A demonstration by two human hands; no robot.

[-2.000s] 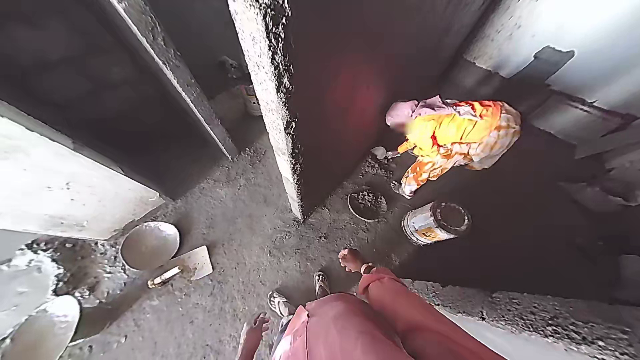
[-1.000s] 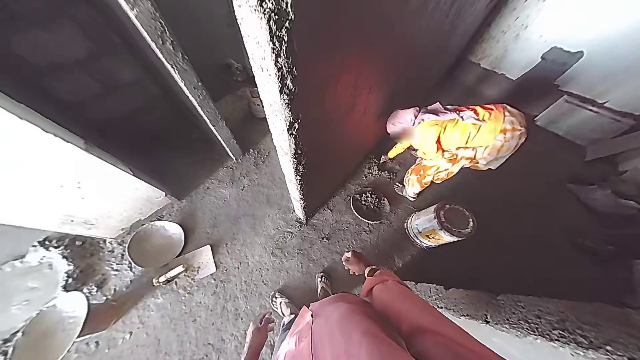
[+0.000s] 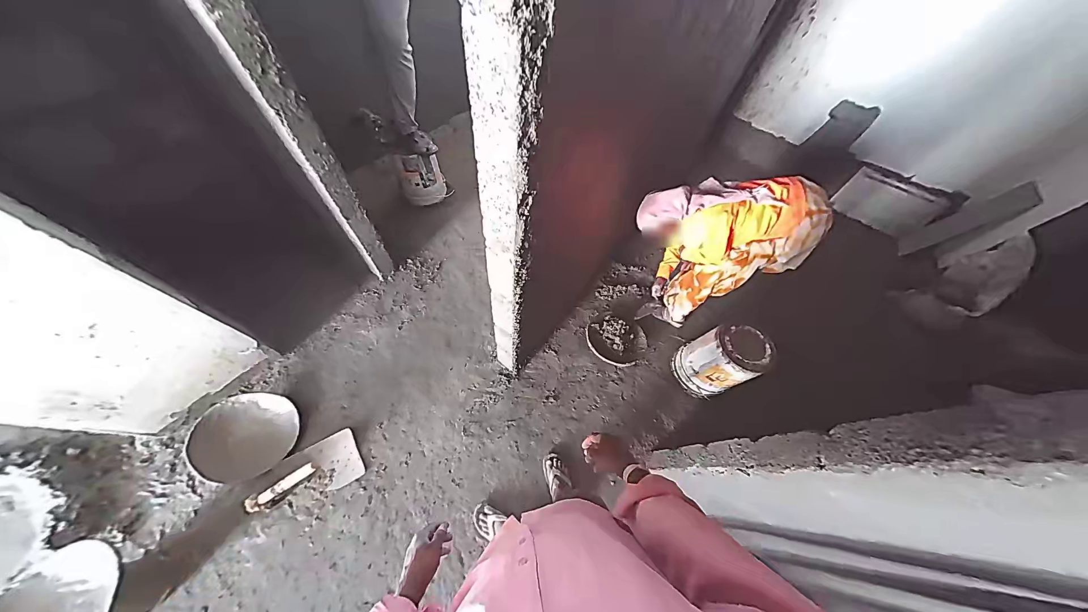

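My left hand hangs low at the bottom centre, its fingers loosely curled and apart, with nothing seen in it. My right hand is held out beyond my sandalled feet with fingers curled inward; whether anything is inside them is hidden. A round pan of rubble or mortar lies on the floor ahead of my right hand. Beside it stands a paint bucket. A crouching person in yellow and orange clothes has a hand near the pan's edge.
A rough wall end divides the space ahead. At left lie an empty-looking pan, a flat board and a wooden-looking tool. Another person's leg is by a bucket in the far doorway. A low wall runs at right.
Another person's leg has come into view beside the bucket in the far doorway. The crouching person's hand has moved from the rubble beyond the pan towards their own feet.
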